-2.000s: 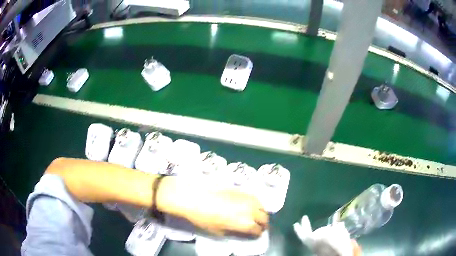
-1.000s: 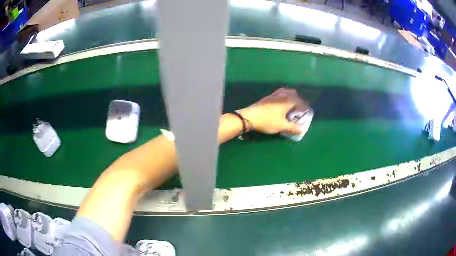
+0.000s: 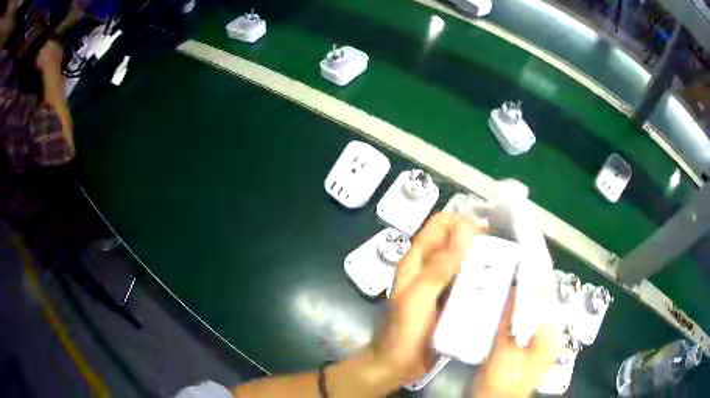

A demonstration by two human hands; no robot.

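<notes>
My left hand (image 3: 416,311) holds a white outlet adapter (image 3: 476,299), its flat face towards me, above the rows on the bench. My right hand (image 3: 518,361) is at the adapter's right side with a crumpled white cloth (image 3: 532,268), blurred. Part of the adapter's edge is hidden by the fingers. Below and around my hands, several white adapters lie in rows, most with pins up, such as one adapter (image 3: 409,204). The adapter at the row's left end (image 3: 357,174) lies socket face up.
The green conveyor belt (image 3: 436,85) carries spaced adapters beyond the cream rail (image 3: 311,101). A grey post (image 3: 673,237) stands at right. A clear bottle (image 3: 658,371) is at the lower right. Another person's arm (image 3: 54,89) shows at the upper left.
The view has swung left. My left hand has come back from the belt to the bench with an adapter. My right hand and the cloth have come into view beside it.
</notes>
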